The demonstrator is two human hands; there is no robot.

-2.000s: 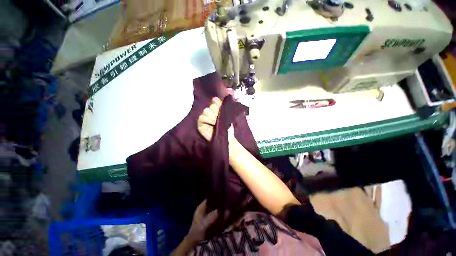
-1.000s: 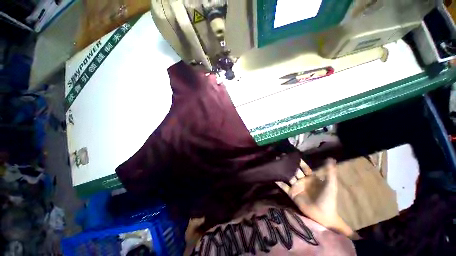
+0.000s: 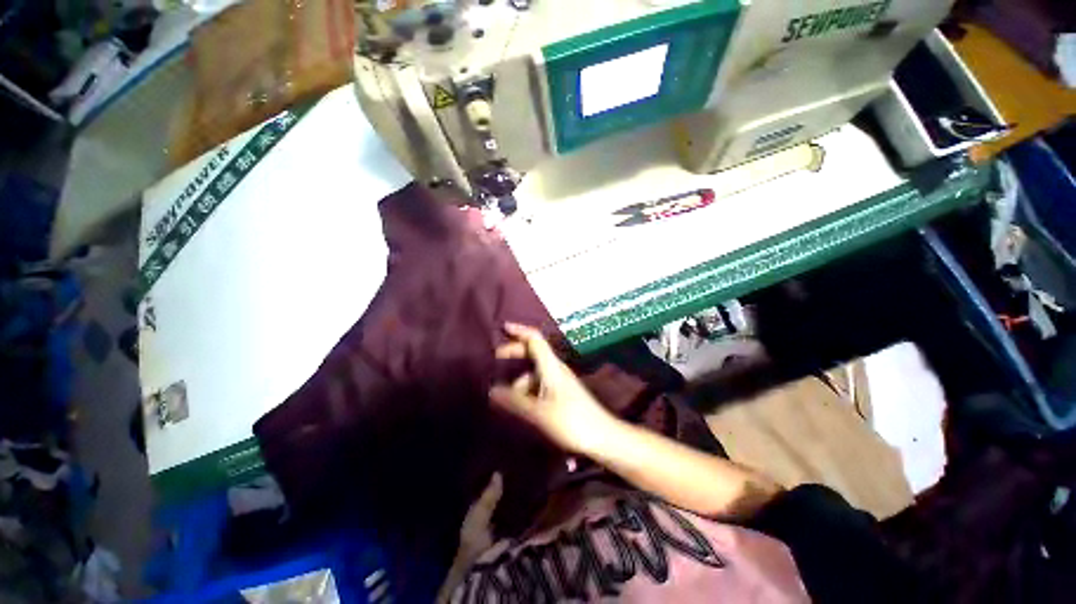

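A dark maroon fabric panel [image 3: 443, 295] lies over the table's front edge, with its upper end at the needle area [image 3: 493, 195] of the cream sewing machine [image 3: 755, 77]. My right hand [image 3: 543, 395] is over the middle of the panel, its fingers bent and apart, with no cloth seen gripped between them. My left hand [image 3: 477, 525] is low at the front, beside the hanging cloth. Its fingers are partly hidden, so its hold cannot be told. The lower part of the cloth is dark and hard to make out.
Red-handled thread snips [image 3: 664, 208] lie on the machine bed, near a pale thin strip [image 3: 773, 172]. A white tray [image 3: 938, 100] stands at the table's right end. A blue crate [image 3: 360, 572] is below the table at lower left. Brown cardboard [image 3: 814, 442] lies low on the right.
My right hand has moved from the cloth's lower right edge, up and left onto its middle. The panel still reaches the needle area. The camera view has shifted back from the machine.
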